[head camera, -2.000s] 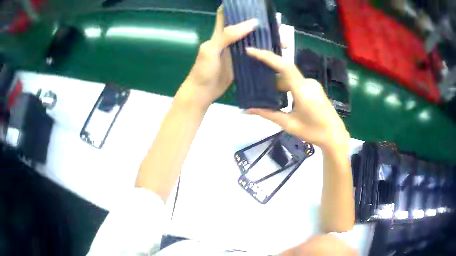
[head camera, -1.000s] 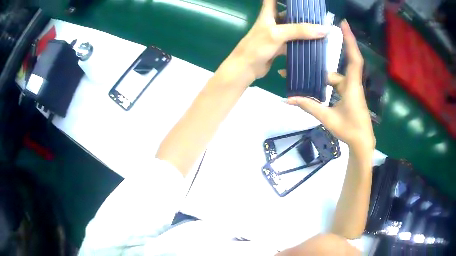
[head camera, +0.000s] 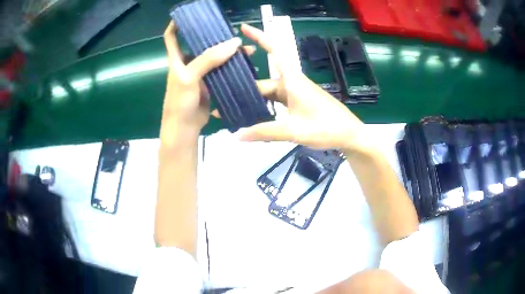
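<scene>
A stack of middle frames (head camera: 227, 74), a thick blue-black block with parallel ridges, is held up tilted over the belt's near edge. My left hand (head camera: 193, 80) grips its left side, with the thumb across the ridges. My right hand (head camera: 299, 106) is at its lower right end, with the thumb under the bottom edge and fingers at the right side. Two loose black middle frames (head camera: 302, 186) overlap on the white surface below. Another single middle frame (head camera: 110, 177) lies flat at the left.
Frames (head camera: 360, 69) lie on the green belt (head camera: 126, 86), beside a white strip (head camera: 282, 43). A red tray (head camera: 414, 23) is at the far right. A tray of shiny frames (head camera: 472, 166) stands at the right. A black device (head camera: 37, 212) is at the left.
The held stack has moved left in view and now tilts, its top leaning left. Both hands moved with it. The camera view has turned, and more of the belt shows at the right.
</scene>
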